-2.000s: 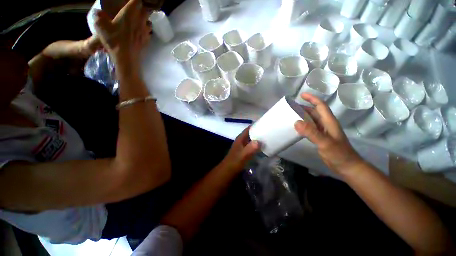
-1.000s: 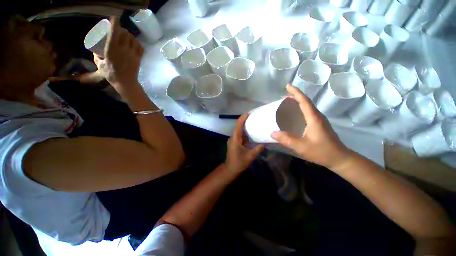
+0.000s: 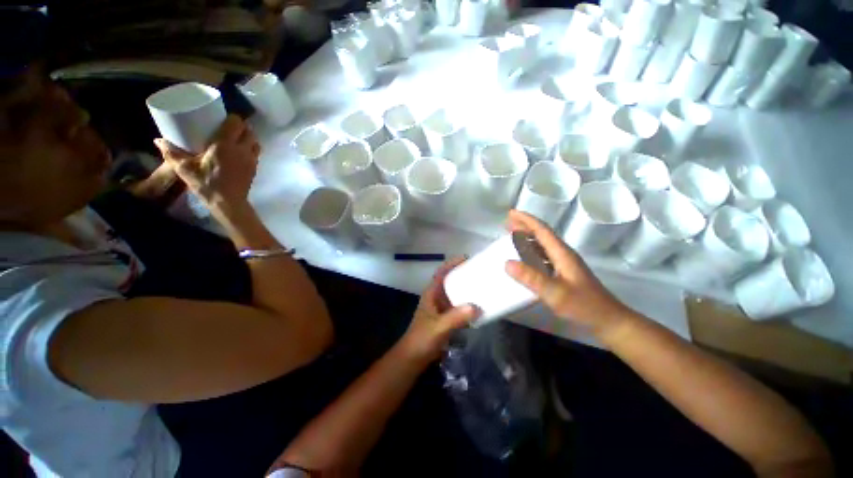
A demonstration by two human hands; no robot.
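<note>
A matte white hollow cup (image 3: 494, 282) is held tilted on its side above the near table edge, its dark open mouth facing right. My left hand (image 3: 441, 310) grips its closed-looking left end, with the thumb underneath. My right hand (image 3: 561, 282) holds the mouth end, fingers over the rim and thumb on the near side. A crinkly clear plastic bag (image 3: 496, 387) hangs or lies below the cup against dark clothing; whether a hand touches it cannot be told.
Rows of upright white cups (image 3: 606, 215) cover the white table (image 3: 281, 219). A black stick-like tool (image 3: 419, 257) lies near its edge. A person (image 3: 178, 322) at left holds another cup (image 3: 187, 117). A brown board (image 3: 762, 345) is at right.
The cup in my hands was turned, its mouth opening towards the view and then angling away again. The neighbour's cup is now upright. The view has shifted, showing more of the far table.
</note>
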